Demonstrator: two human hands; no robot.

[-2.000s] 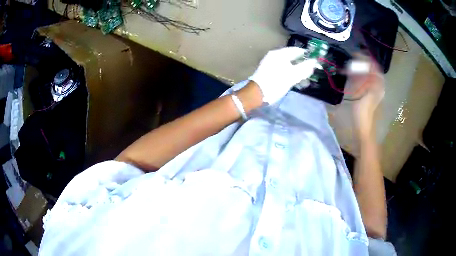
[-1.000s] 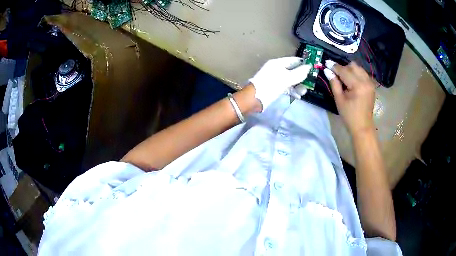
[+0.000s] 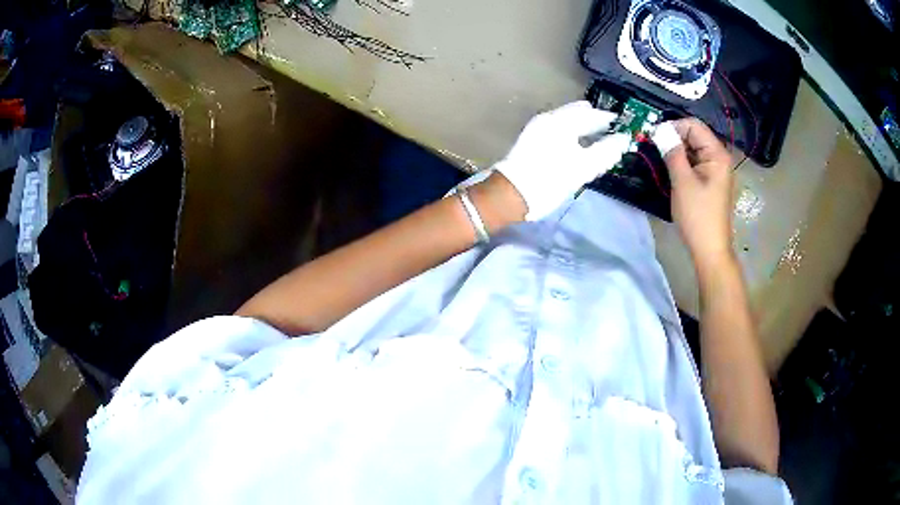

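Observation:
My left hand [image 3: 562,158], in a white glove, holds a green circuit board [image 3: 637,118] by its left side, over the rear housing [image 3: 632,187], an open black box. My right hand [image 3: 701,168], bare with whitish fingertip covers, is at the board's right edge, its fingertips closed at a small red part or wire end. Thin red wires [image 3: 727,96] run beside it. The front housing [image 3: 780,84], a larger black shell, lies just beyond and carries the round loudspeaker [image 3: 675,41]. The exact contact at the fingertips is hidden.
A tan bench top [image 3: 474,79] is under the work. A pile of green boards [image 3: 225,22] with dark wires lies at its far left. An open cardboard box [image 3: 212,148] at the left stands beside black housings with a speaker [image 3: 133,146]. A pale rail [image 3: 839,99] curves at the right.
My right hand has come from a blurred position at the right to the board's edge. The board, upright in view a second ago, is now tilted and more covered by my left glove.

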